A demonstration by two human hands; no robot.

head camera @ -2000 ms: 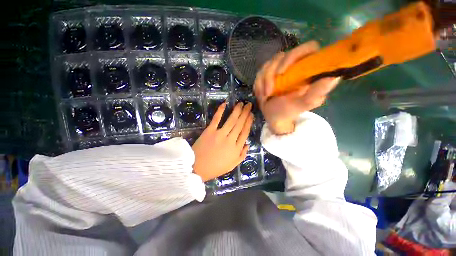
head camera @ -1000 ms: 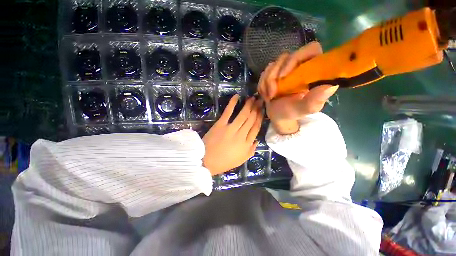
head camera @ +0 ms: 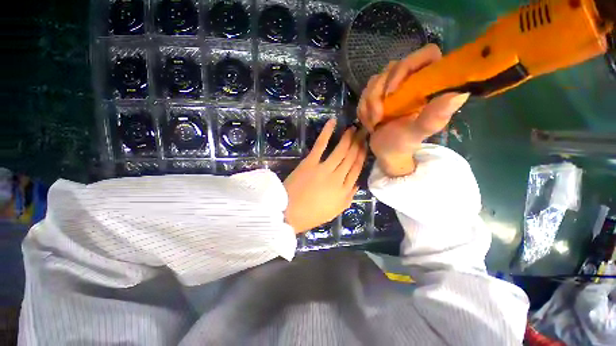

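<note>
A long orange electric screwdriver [head camera: 500,57] is gripped near its front end by my right hand [head camera: 412,108]. Its tip points down-left to my left fingertips. My left hand [head camera: 324,182] lies palm down over the tray with fingers spread; whether it holds something small at the fingertips is hidden. The clear blister tray [head camera: 209,135] holds glossy round black units [head camera: 236,134], one per pocket, several with bright centres. The unit under my left fingers is mostly hidden. A dark grey round dotted disc [head camera: 381,44] lies over tray pockets behind my right hand.
A crinkled clear plastic bag [head camera: 546,209] lies on the green surface [head camera: 483,159] at right. A grey-brown bar [head camera: 581,140] is beyond it. At the lower right edge are dark items, grey-white cloth [head camera: 581,307] and something red.
The tray, disc and bag appear shifted right and slightly, with the tray and disc higher in view. Both hands keep nearly the same pose at the same pocket, with the screwdriver still held.
</note>
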